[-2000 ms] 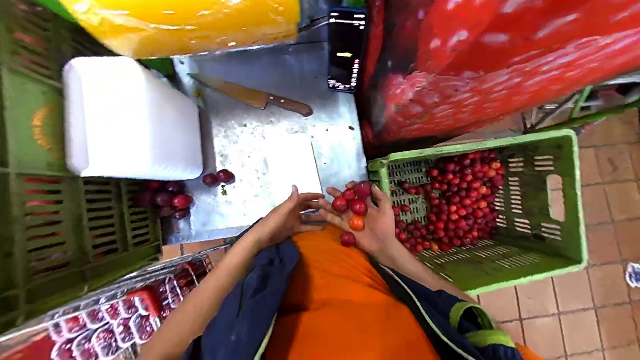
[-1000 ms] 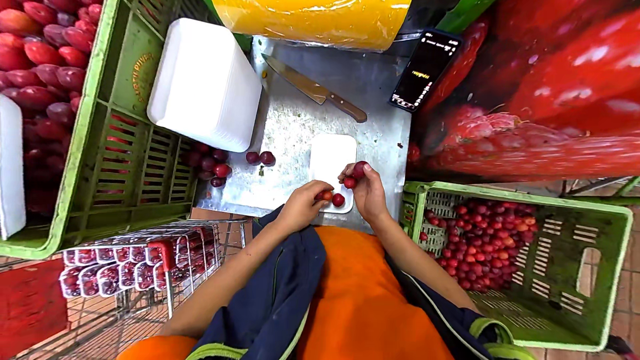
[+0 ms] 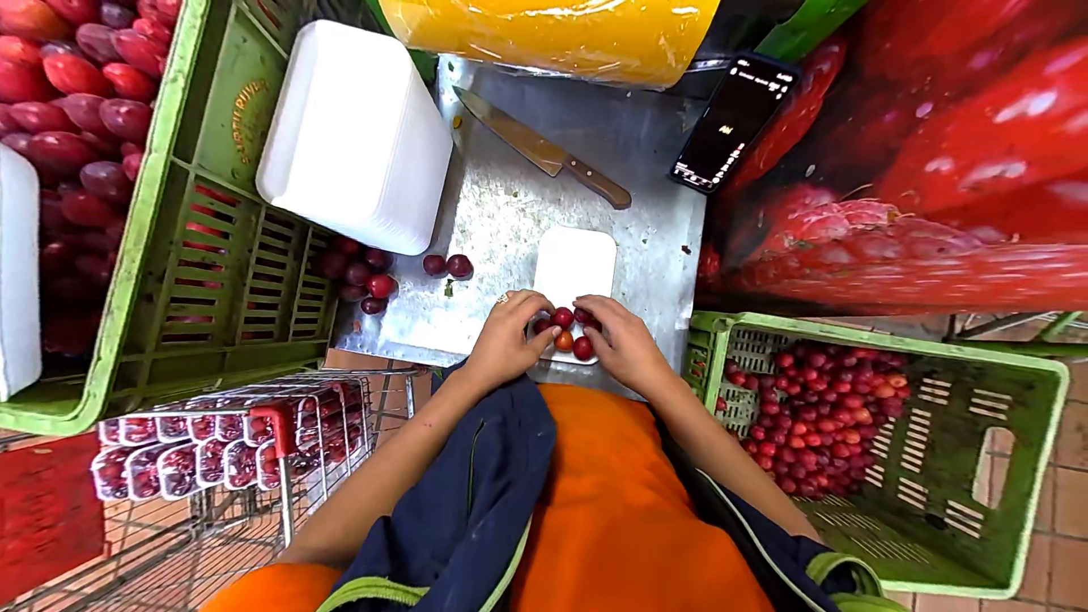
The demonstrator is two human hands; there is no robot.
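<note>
A white foam tray (image 3: 576,259) lies on the metal tabletop in front of me, with several small red plums (image 3: 583,347) grouped at its near end. My left hand (image 3: 514,333) curves around the left side of the group, its thumb and fingers against a dark plum. From the right, my right hand (image 3: 625,342) touches the plums on that side with bent fingers. The fingers partly hide the outer fruit. Beyond the tray lies a knife with a wooden handle (image 3: 597,181), its blade pointing away to the left.
A stack of white foam trays (image 3: 361,136) stands left, near loose dark plums (image 3: 380,286). Green crates of plums flank me, left (image 3: 140,246) and right (image 3: 1041,476). A phone (image 3: 735,123) leans at the back right. A wire cart (image 3: 285,476) holds packed trays lower left.
Two seconds ago my right hand held several plums in its open palm, off the tray. Now plums rest on the tray, more than a second ago, with both hands around them. The view has shifted.
</note>
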